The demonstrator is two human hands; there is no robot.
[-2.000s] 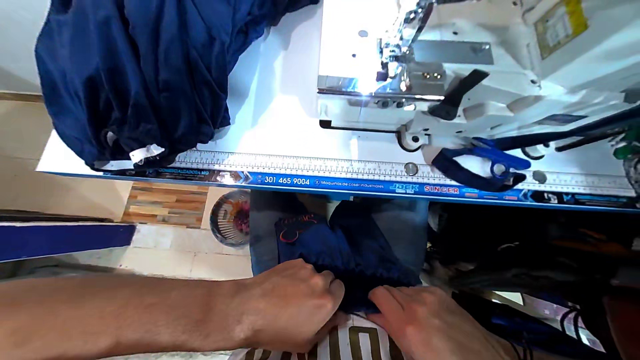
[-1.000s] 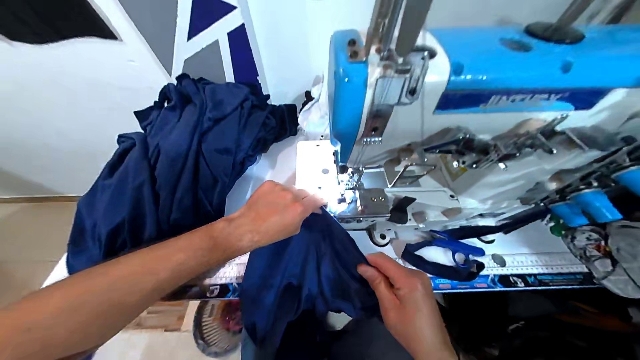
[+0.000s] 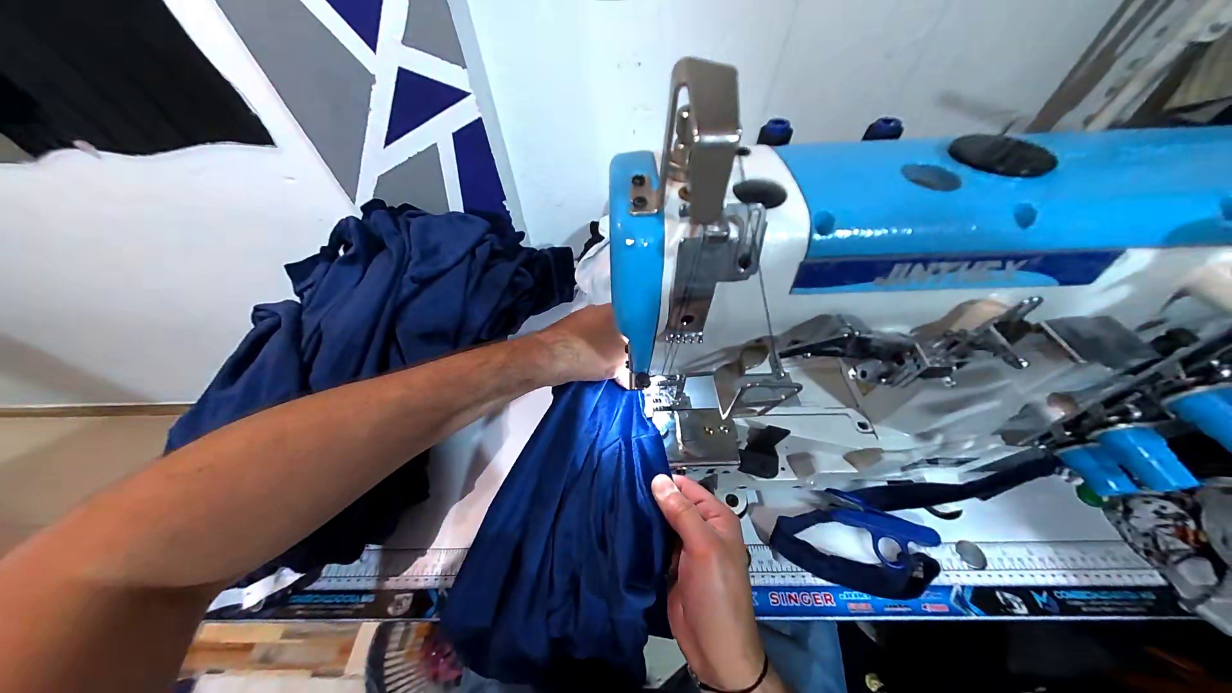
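Note:
A navy blue fabric garment hangs from the needle area of a blue and white industrial sewing machine down over the table's front edge. My left hand is at the fabric's upper end beside the needle area, its fingertips partly hidden behind the machine head. With thumb and fingers, my right hand pinches the right edge of the fabric, below the metal needle plate. A lamp lights the cloth at the presser foot.
A heap of navy garments lies left of the machine, behind my left forearm. Blue-handled thread snips and a dark fabric strip lie at the right front. A ruler strip runs along the table edge. Below is a basket.
The navy fabric was in both hands below the table edge and is now at the needle area. Since one second ago, my left hand has moved farther in behind the machine head. The view has shifted upward.

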